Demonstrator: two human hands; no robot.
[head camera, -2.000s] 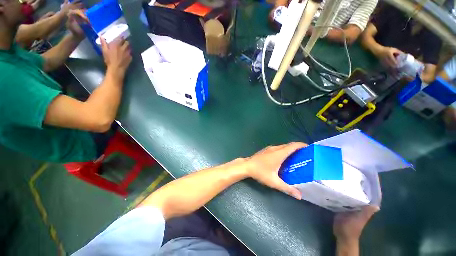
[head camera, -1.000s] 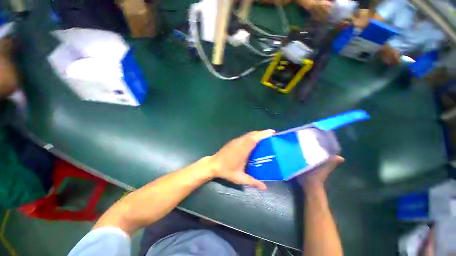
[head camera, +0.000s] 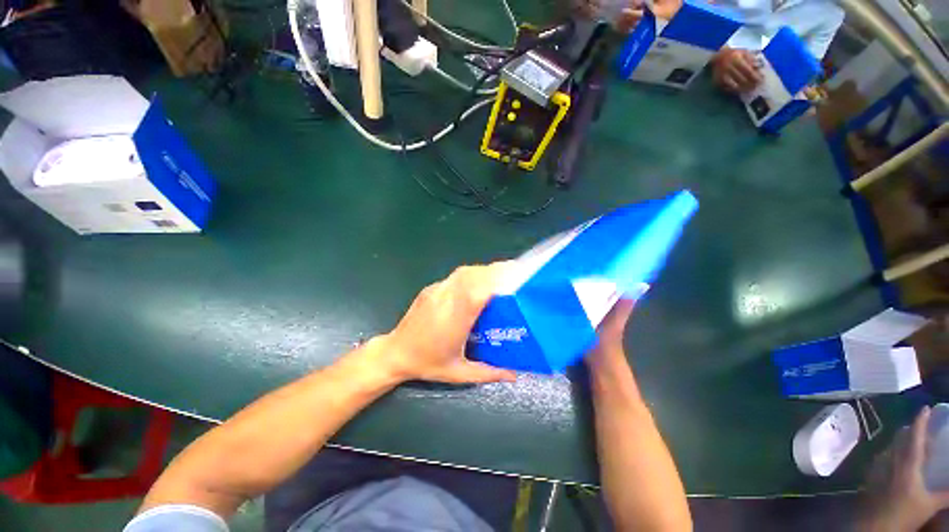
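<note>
A blue and white retail box (head camera: 536, 322) is held above the dark green table, in front of me. My left hand (head camera: 442, 327) grips its left end, with the thumb low on the blue end that bears white print. My right hand (head camera: 616, 327) is at the box's right side, partly hidden behind it. The box's blue top flap (head camera: 650, 241) points up and to the right and is blurred. The inside of the box is mostly hidden.
An open box (head camera: 114, 177) with a white rounded item inside stands left. A yellow and black meter (head camera: 526, 109), cables and a wooden post (head camera: 367, 62) are ahead. Another open box (head camera: 848, 364) and a white tray (head camera: 827, 440) lie right, near another person's hand (head camera: 911, 478). Persons handle boxes at the far side.
The held box has turned, so its flap now points up and away and its opening is less visible. The view has swung right, bringing the right-hand box and tray into sight.
</note>
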